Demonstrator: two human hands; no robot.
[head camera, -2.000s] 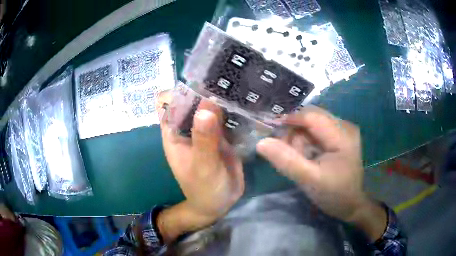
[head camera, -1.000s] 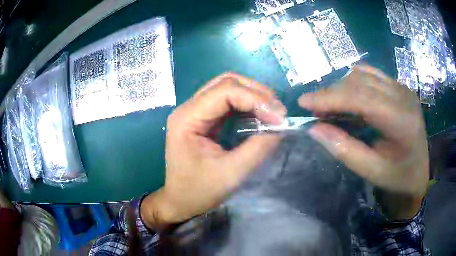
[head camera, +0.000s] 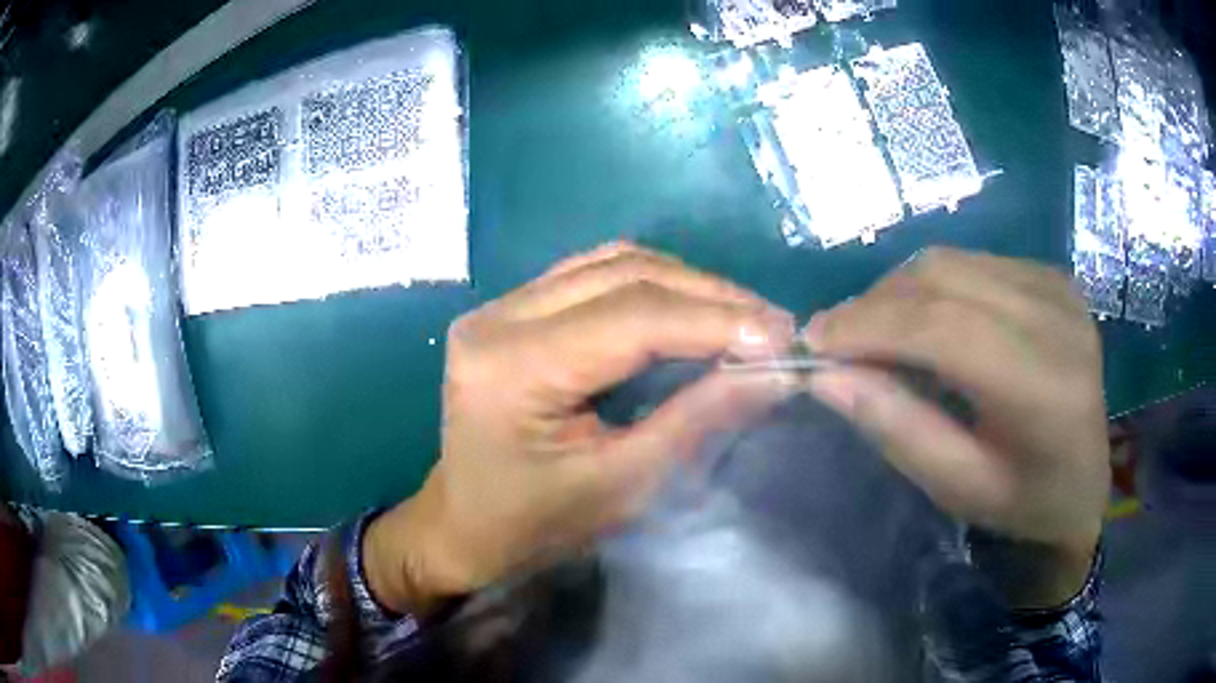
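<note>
A thin panel (head camera: 780, 364) shows edge-on as a pale line between the fingertips of both hands. My left hand (head camera: 600, 414) pinches its left part between thumb and fingers. My right hand (head camera: 967, 400) pinches its right part, the two sets of fingertips almost touching. The panel's faces are hidden, and I cannot tell whether a bag is around it. A hazy grey-white mass (head camera: 747, 574), perhaps plastic sheet, is below the hands.
A large white panel with speckled blocks (head camera: 324, 187) lies upper left. Long shiny clear bags (head camera: 127, 320) lie far left. Small patterned panels (head camera: 920, 127) lie top centre-right. A shiny panel pile (head camera: 1147, 174) is far right. A blue stool (head camera: 200, 574) is below the bench edge.
Two seconds ago the hands held a dark panel and clear film face-up. Since one second ago the fingertips have come closer together on the edge-on panel. The bench view has shifted slightly.
</note>
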